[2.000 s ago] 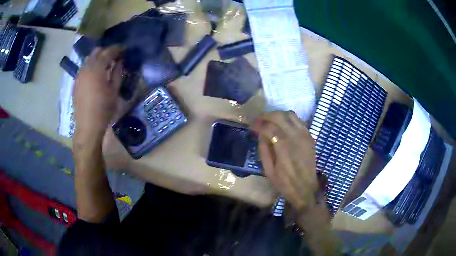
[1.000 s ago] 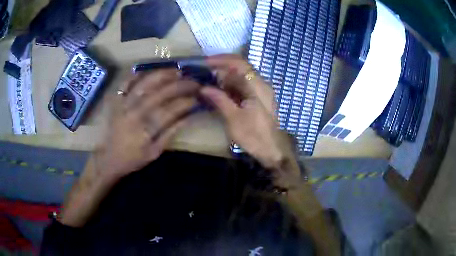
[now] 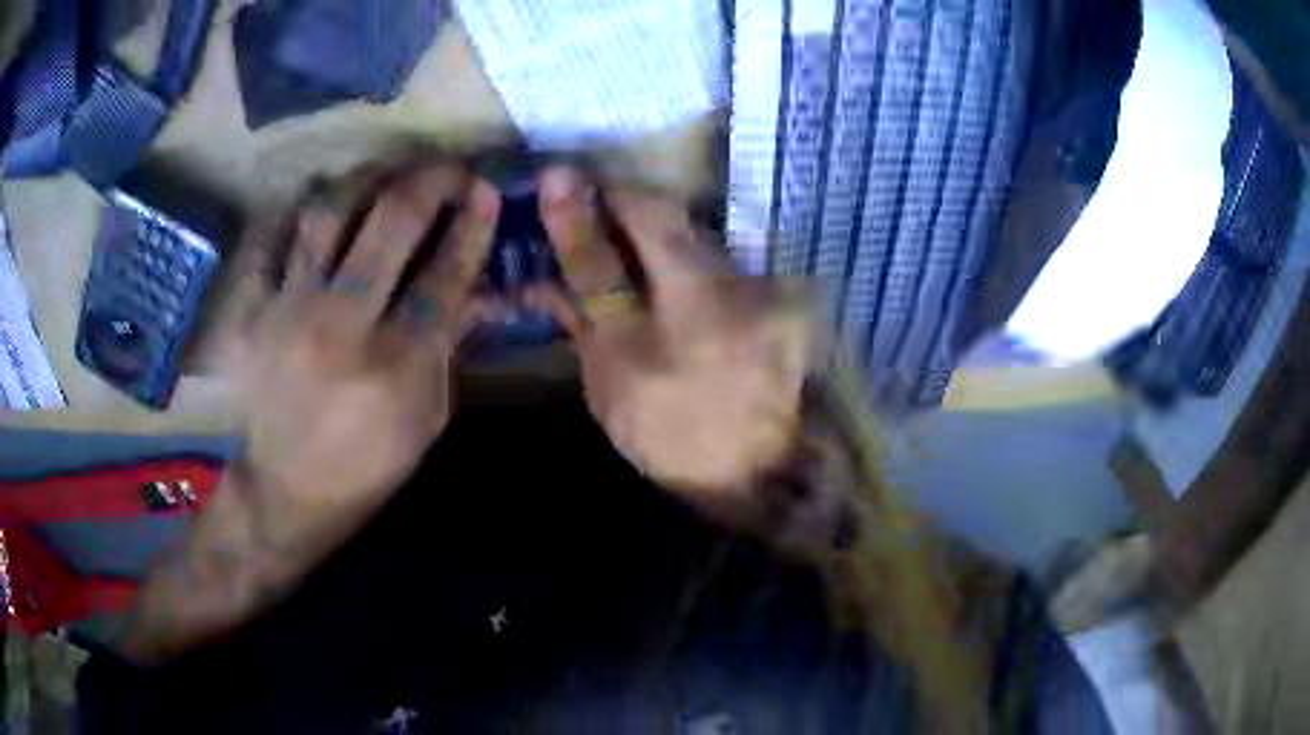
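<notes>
A dark portable radio (image 3: 520,256) lies in front of me between my hands, mostly covered by fingers and blurred. My left hand (image 3: 377,295) grips its left side, with the thumb and index finger on it. My right hand (image 3: 654,316), with a ring, grips its right side. Which face of the radio is up, I cannot tell. A second portable radio (image 3: 144,295) with a round-button keypad and round speaker lies at the left, apart from my hands.
A label sheet (image 3: 876,187) lies right of my hands, a curled white backing sheet (image 3: 1135,216) beyond it, and dark radios (image 3: 1253,230) in rows at far right. Printed paper (image 3: 604,65) and a black piece (image 3: 338,50) lie at the back. Red pallet-jack parts (image 3: 108,495) are lower left.
My left hand has come from the parts at the back left to the radio, joining my right hand. The view has shifted. Both hands now hold the radio low at the sides.
</notes>
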